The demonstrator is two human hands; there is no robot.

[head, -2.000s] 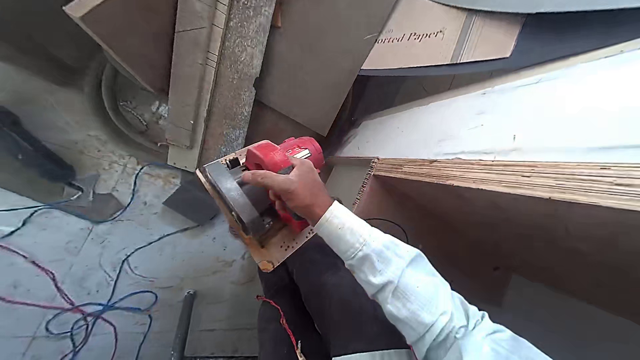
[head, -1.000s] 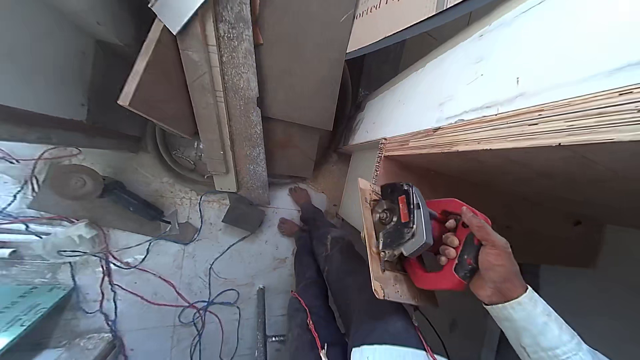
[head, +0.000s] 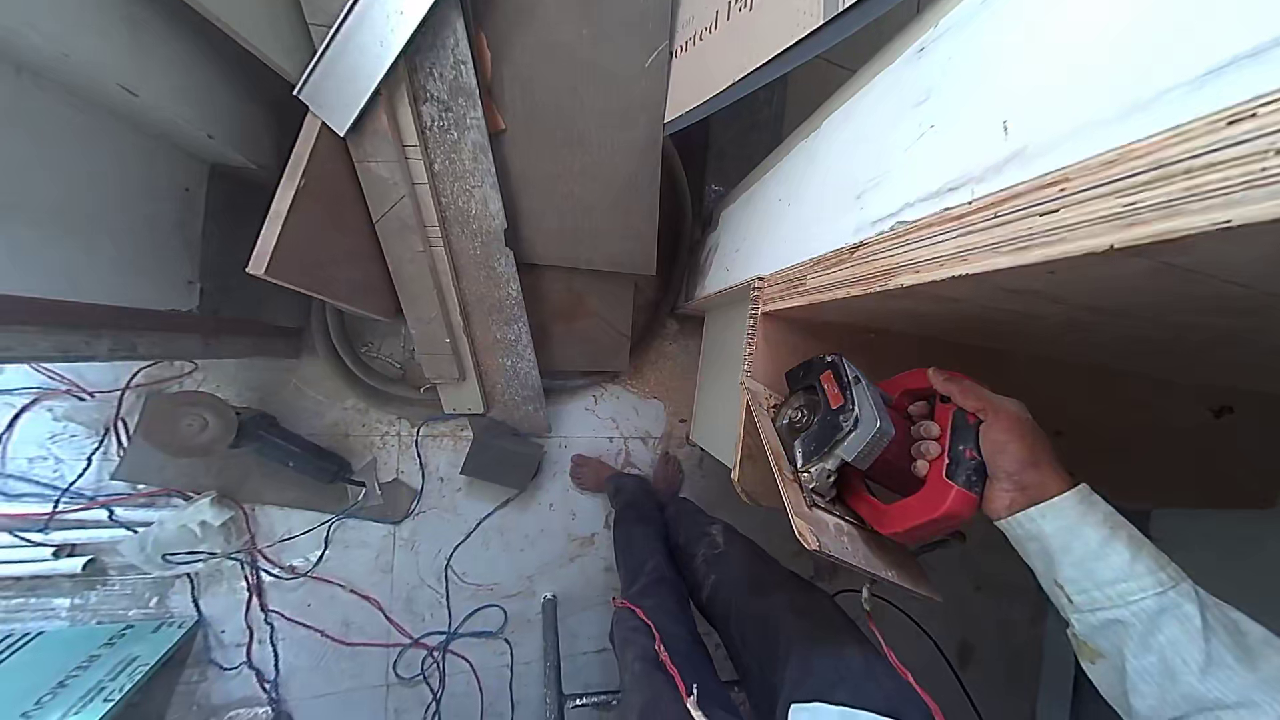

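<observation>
My right hand (head: 985,440) is wrapped around the red rear handle of a circular saw (head: 850,430). The saw is tilted, its grey and black motor side facing up and its base plate (head: 830,520) turned to the left. It is held by the front edge of a plywood cabinet (head: 1000,225) with a white laminated top, near the cabinet's left corner. The base plate's upper end overlaps the corner in view; whether they touch I cannot tell. My left hand is not in view.
Boards (head: 580,130) and a rough plank (head: 480,230) lean at the top. An angle grinder (head: 290,445) lies on the floor at left, among tangled red and blue cables (head: 440,640). A metal pipe frame (head: 552,650) stands near my legs. A grey block (head: 500,452) is by my bare feet.
The saw has moved right, from left of the cabinet corner to in front of its open side, and has been turned over to show its motor side. The view has shifted.
</observation>
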